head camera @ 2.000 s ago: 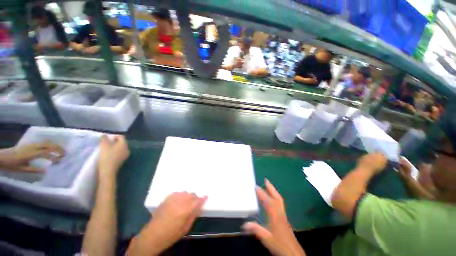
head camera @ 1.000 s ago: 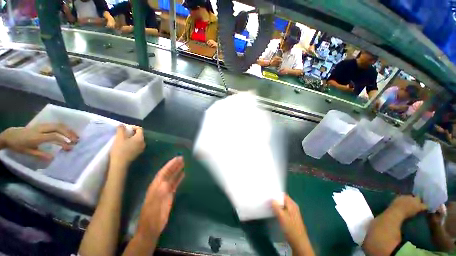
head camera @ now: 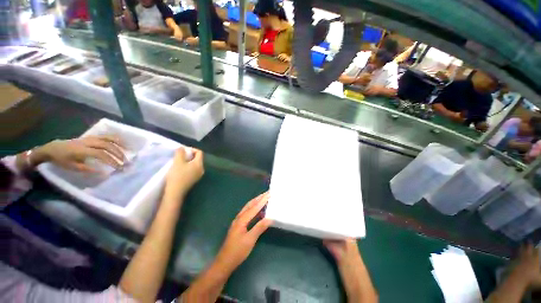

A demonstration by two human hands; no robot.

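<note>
A white foam box shows as a blank white block in front of me, tilted above the green bench and reaching over the belt. My left hand touches its lower left edge with the fingers. My right hand holds its near edge from below, the fingertips hidden under it. Whether the box holds anything is hidden.
At left, a neighbour's hands work in an open foam box. Filled boxes line the belt. Bagged products stand at right on the belt, above flat pouches. A grey hose hangs overhead; people sit opposite.
The foam box was flat on the bench, then raised and turned; now its long side points away from me. My left hand, apart from it a second ago, now touches it. The view has shifted left.
</note>
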